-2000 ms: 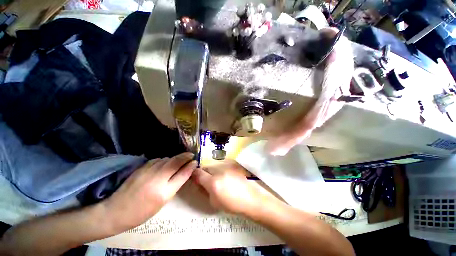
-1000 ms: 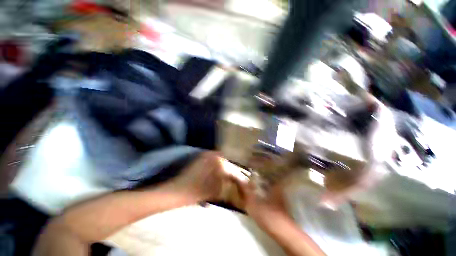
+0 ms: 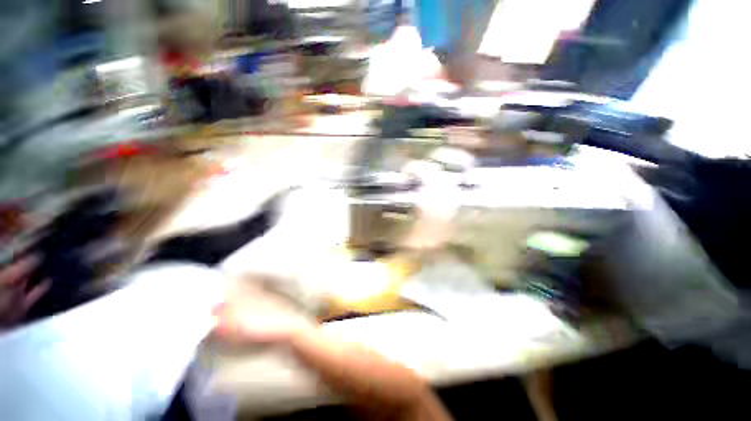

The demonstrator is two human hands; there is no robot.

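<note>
The view is strongly blurred. A large pale blue-white cloth point(image 3: 107, 337), apparently part of the garment piece, fills the lower left. My right hand point(image 3: 259, 319) is at its right edge, left of the sewing machine; its fingers are too smeared to show a grip. A blurred hand point(image 3: 20, 288) is cut off by the left edge, beside the cloth; whether it is my left hand is unclear. The off-white sewing machine point(image 3: 502, 234) stands right of centre, with the yellowish bed cover point(image 3: 362, 284) under its head.
Dark cloth point(image 3: 218, 234) lies on the pale surface behind the hand. A white piece point(image 3: 449, 284) lies by the machine. The table's front edge point(image 3: 486, 370) runs along the bottom. More dark cloth point(image 3: 74, 247) is at left. The background is a smeared workshop.
The view has swung and the machine now appears farther away. My right hand has left the needle area and moved left. The pale cloth is now large at lower left.
</note>
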